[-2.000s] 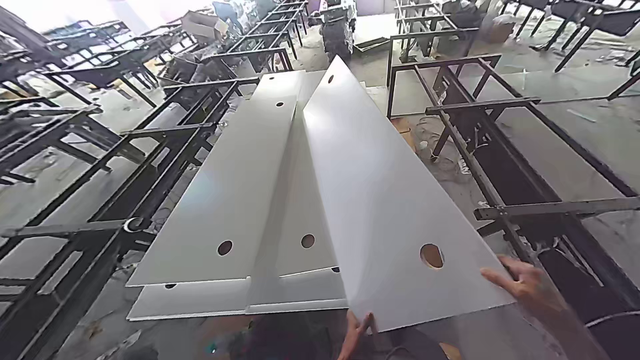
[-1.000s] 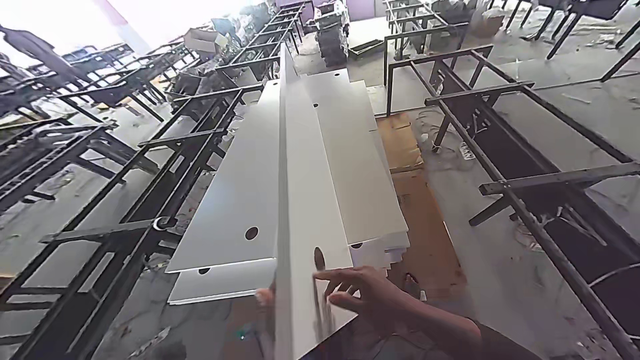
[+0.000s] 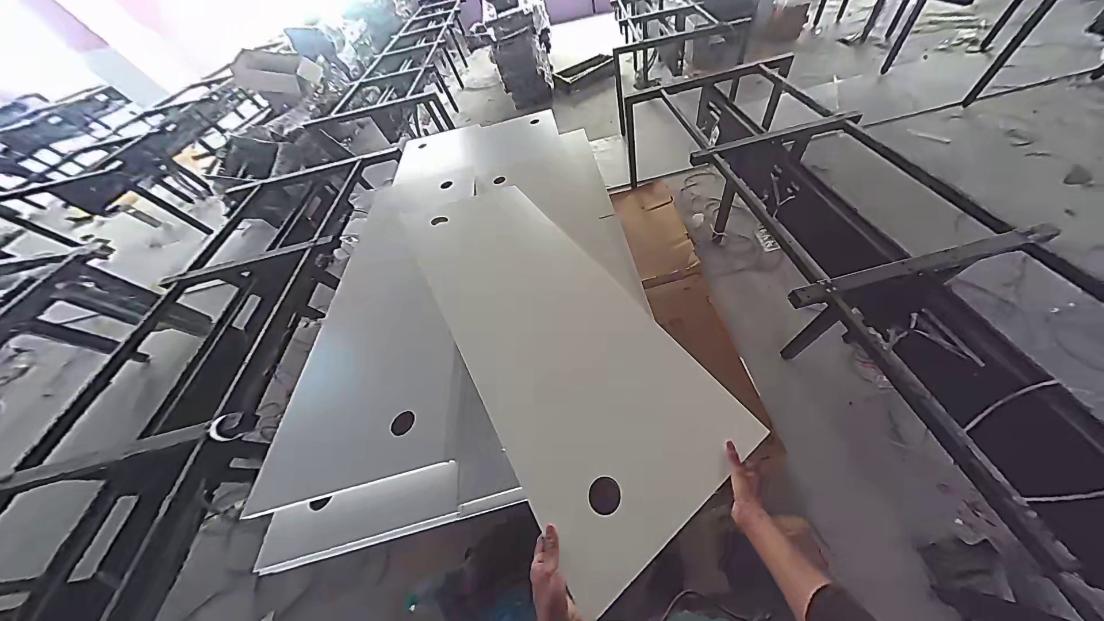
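Note:
A long white panel (image 3: 552,345) with a round hole near each end lies slantwise over a stack of similar panels (image 3: 371,371). My left hand (image 3: 549,573) grips its near left edge, thumb up along the side. At its near right edge, by the corner, my right hand (image 3: 746,487) holds on, with the fingers mostly hidden beneath. The panel's near end juts toward me past the stack, and its far end rests on or just above the other panels; which one cannot be told.
Black metal frames stand along the left (image 3: 293,250) and the right (image 3: 862,328). Brown cardboard (image 3: 668,250) lies on the floor right of the stack. A wrapped dark object (image 3: 517,52) stands beyond the far end, and loose cable lies near the right frame.
One second ago the panel stood on edge, with my right hand against its face; now it is tilted down flat across the stack, and both hands hold its near end.

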